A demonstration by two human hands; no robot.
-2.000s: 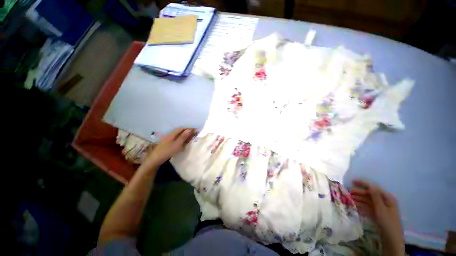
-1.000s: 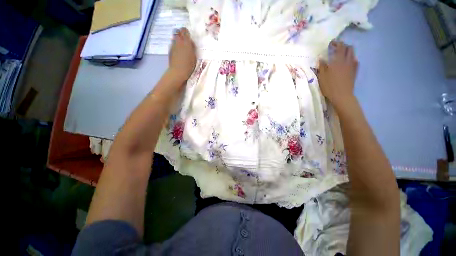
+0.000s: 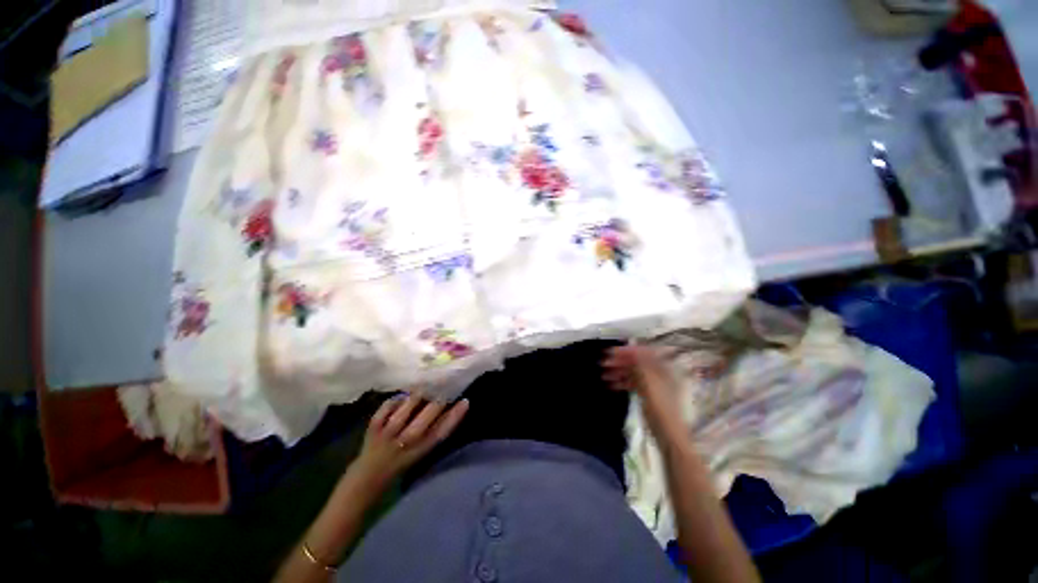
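Note:
A cream dress with red and purple flowers lies on the pale table, its skirt spread and its hem hanging over the near edge. The upper bodice is cut off by the top of the picture. My left hand is at the hem's lower edge, fingers against or just under the cloth; whether it grips is unclear. My right hand is blurred, just below the hem to the right of my lap; its fingertips are hard to make out.
A clipboard with papers and a tan pad lies at the left. A red-orange crate stands below the left edge. A pile of cream floral garments lies over a blue bin at the right. Dark snips lie near the table's right edge.
The skirt sits higher and more to the left in view, spread wider. Both hands have moved from the waist seam down to the hem. The table's right side shows more.

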